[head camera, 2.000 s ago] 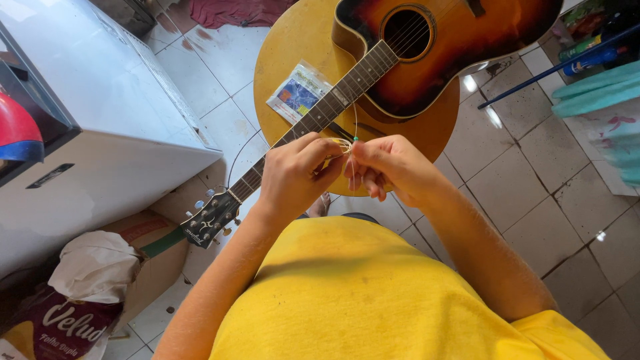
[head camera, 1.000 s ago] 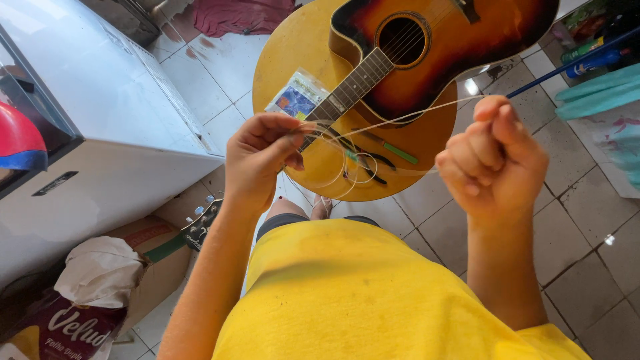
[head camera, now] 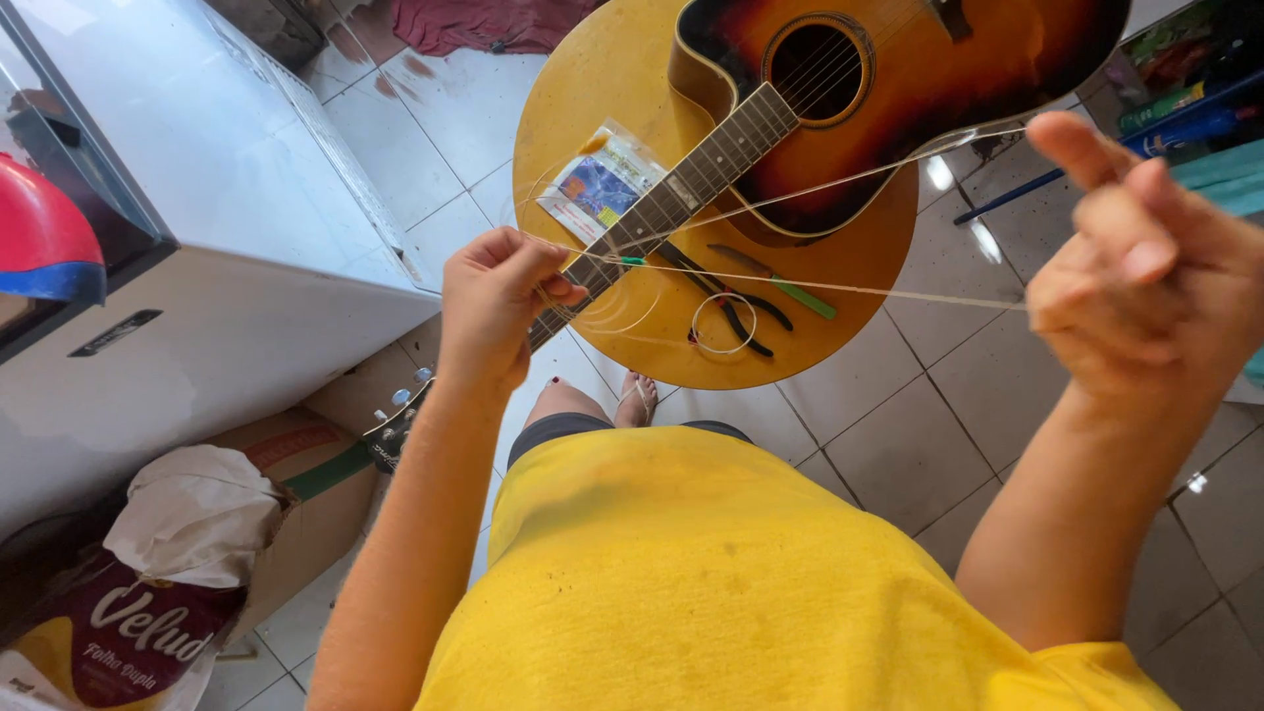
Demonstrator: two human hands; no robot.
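My left hand (head camera: 509,296) pinches a coil of thin guitar string with a green end near the fingertips, over the guitar's neck. Strands of the string (head camera: 839,281) stretch from there to my right hand (head camera: 1136,247), raised at the right with its fingers curled around them. Below lies a sunburst acoustic guitar (head camera: 948,109) on a round yellow table (head camera: 632,351). Black-handled pliers (head camera: 731,306), a green-handled knife (head camera: 790,286), a small coiled string with a reddish end (head camera: 724,324) and a printed string packet (head camera: 602,188) lie beside the neck.
At the left stands a white appliance (head camera: 267,178) with a red and blue object (head camera: 44,227) at its edge. A cardboard box (head camera: 306,513) and a maroon plastic pack (head camera: 128,632) sit at lower left. The guitar's headstock (head camera: 395,425) overhangs the table. A blue pole (head camera: 1017,193) is at the right.
My hands were close together two seconds ago and are now wide apart, with string stretched between them. Since one second ago, my right hand has moved further right.
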